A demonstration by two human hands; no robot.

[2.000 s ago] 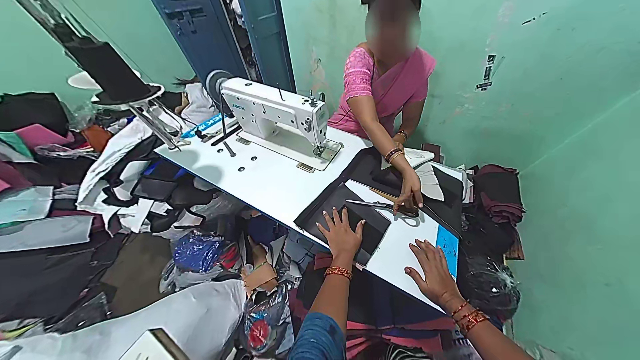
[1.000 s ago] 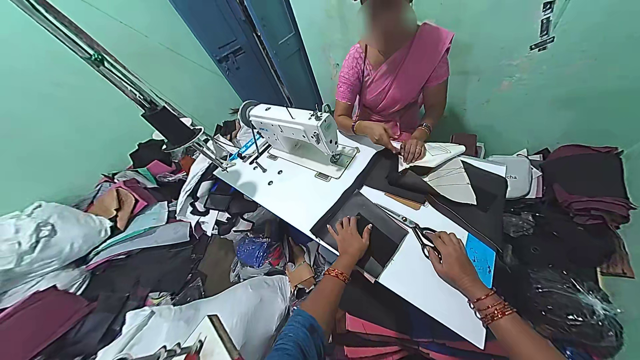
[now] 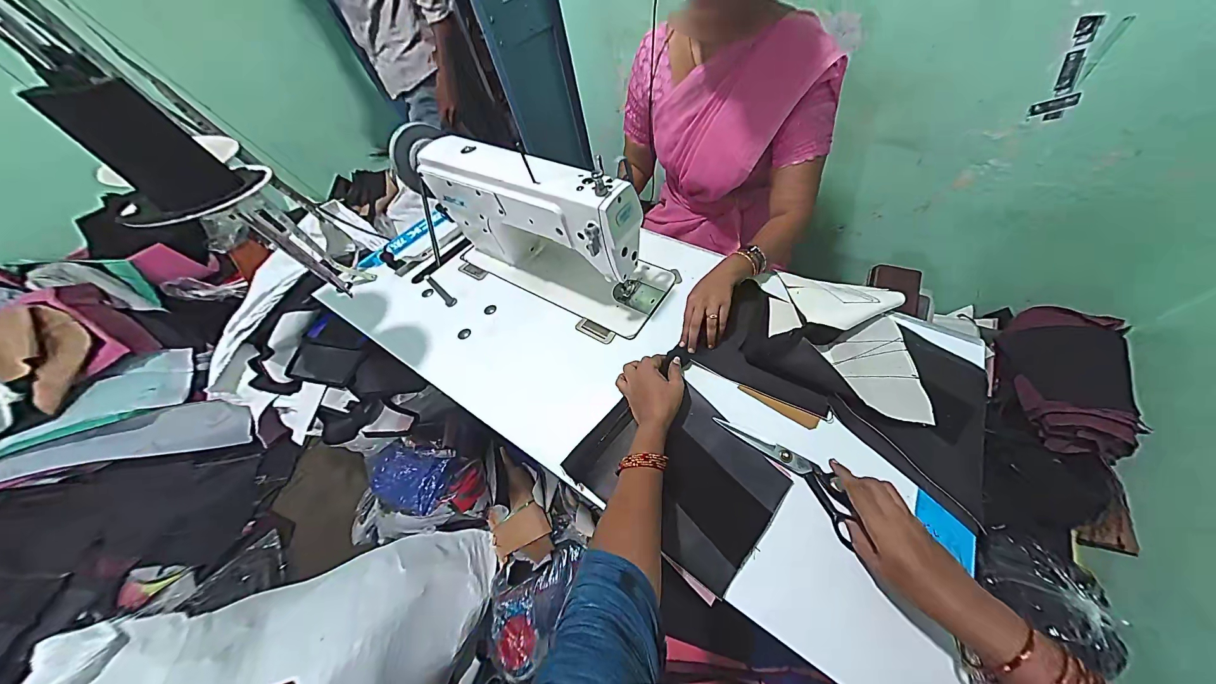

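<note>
My left hand (image 3: 652, 391) pinches the far corner of a dark fabric piece (image 3: 727, 494) that lies on the white sewing table (image 3: 484, 380). Close by that corner, a co-worker's hand (image 3: 708, 306) rests on black fabric. My right hand (image 3: 879, 518) is at the handles of metal fabric scissors (image 3: 807, 470), whose blades point left over the dark piece, slightly apart. White paper pattern pieces (image 3: 879, 366) lie on more black fabric to the right. A tan strip (image 3: 779, 406) lies between the two fabrics.
A white industrial sewing machine (image 3: 541, 218) stands at the table's far side, with a thread stand (image 3: 204, 190) to its left. Fabric scraps and a white bundle (image 3: 313, 608) cover the floor at left. Folded dark cloth (image 3: 1069, 370) is stacked at right. Another person stands in the doorway.
My left hand has moved from flat on the dark fabric to its far corner. The co-worker's hand has come down from the paper pattern onto the black fabric near my left hand.
</note>
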